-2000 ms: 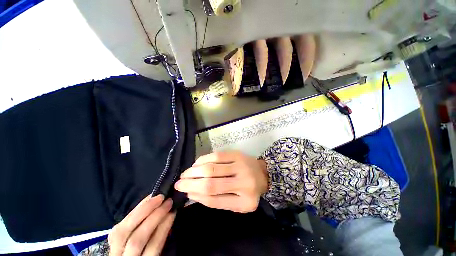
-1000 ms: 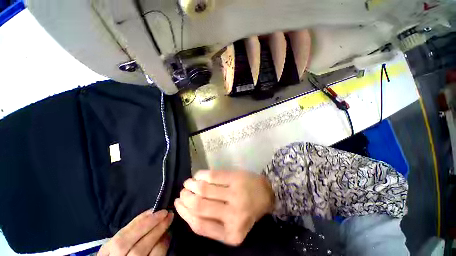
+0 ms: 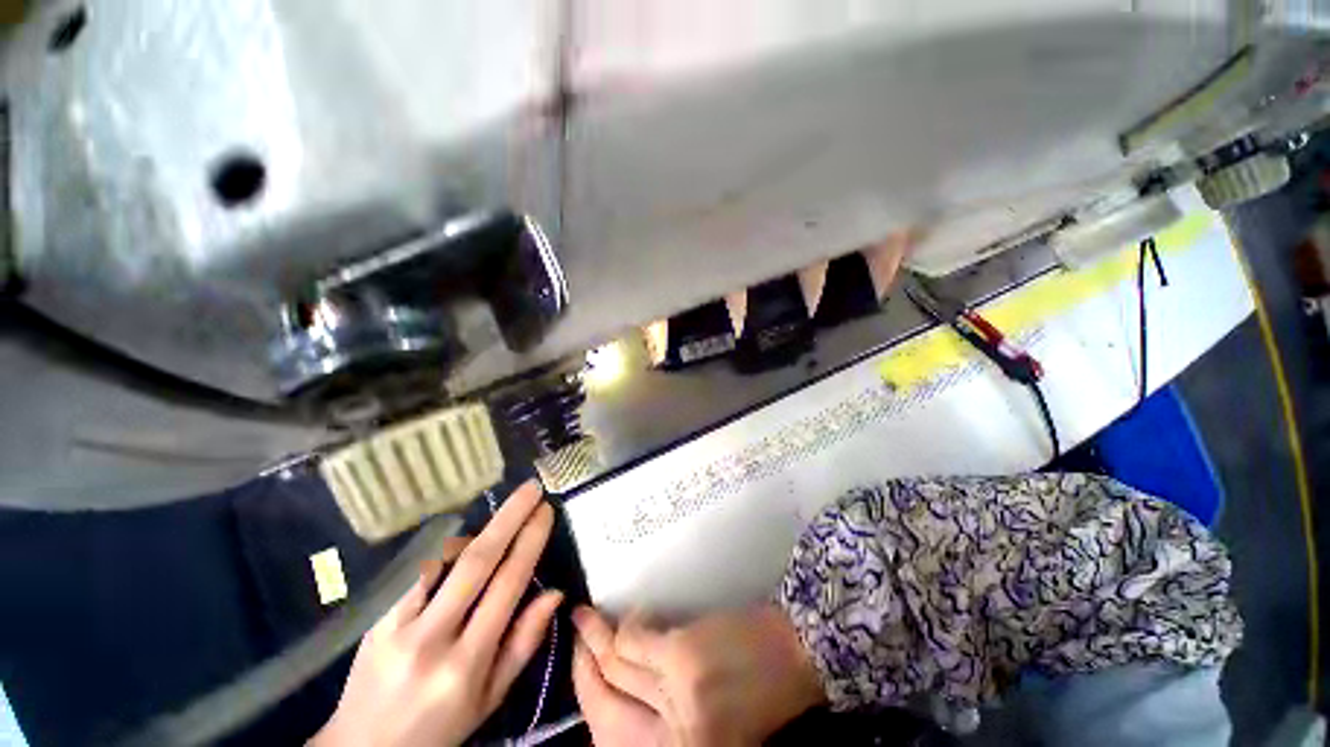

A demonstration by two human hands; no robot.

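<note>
The black bag panel lies under the sewing machine head, partly hidden by the head and its ridged cream knob. A small white patch shows on it. The silvery zipper runs near the panel's right edge, partly covered by my left hand. My left hand lies on the panel, fingers extended towards the lit needle area, thumb apart. My right hand is curled, fingertips pinching the panel's right edge beside my left thumb. The needle itself is hidden.
Black labels stand between pale dividers under the arm. Red-and-black snips lie on the white table, by the yellow strip. A thin black cord lies farther right. A blue bin is below the table edge.
The view has moved closer to the machine head, which now hides more of the panel. My left hand has moved up along the zipper and its fingers lie flat. My right hand has shifted slightly down.
</note>
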